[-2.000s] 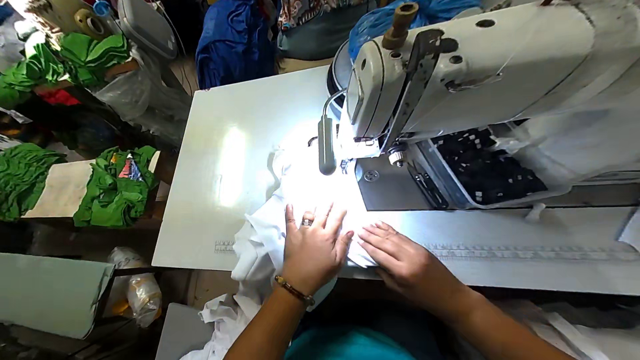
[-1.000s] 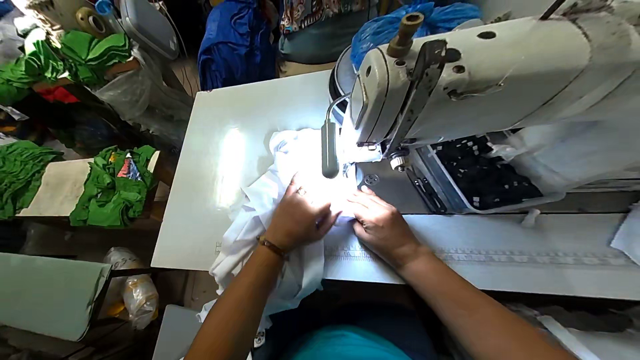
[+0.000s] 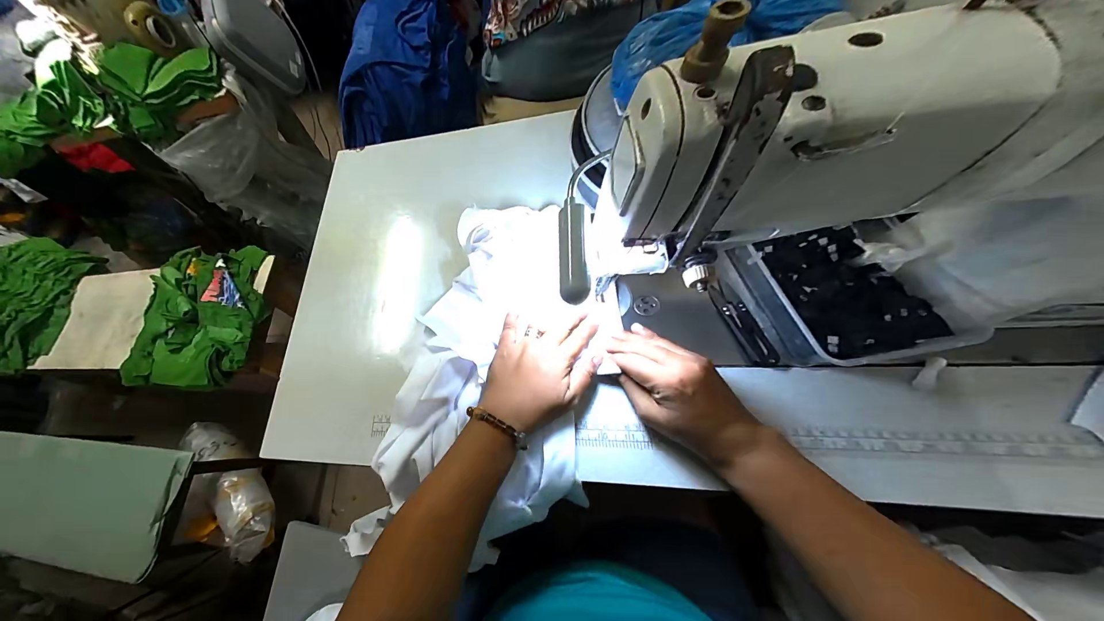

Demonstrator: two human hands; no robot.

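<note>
White fabric (image 3: 440, 388) lies bunched under the head of a white sewing machine (image 3: 862, 129) and hangs over the table's front edge. My left hand (image 3: 539, 371) rests on the fabric with its fingers spread, in front of a small lamp (image 3: 573, 250) on a bent stalk. To its right, my right hand (image 3: 668, 379) touches the fabric's right edge, its fingers close together beside the metal bed plate (image 3: 681, 310). Whether its fingertips pinch the cloth cannot be told. Glare hides much of the cloth near the needle.
A plastic box of small black pieces (image 3: 849, 293) stands right of the needle area, with dark tools (image 3: 743, 323) beside it. A printed ruler scale (image 3: 931, 442) runs along the front of the table. Green fabric piles (image 3: 194, 323) lie at the left. A blue plastic bag (image 3: 664, 43) is behind the machine.
Since one second ago both hands have moved back toward the table's front edge, away from the needle area. The white fabric has shifted and bunched differently over the last two seconds.
</note>
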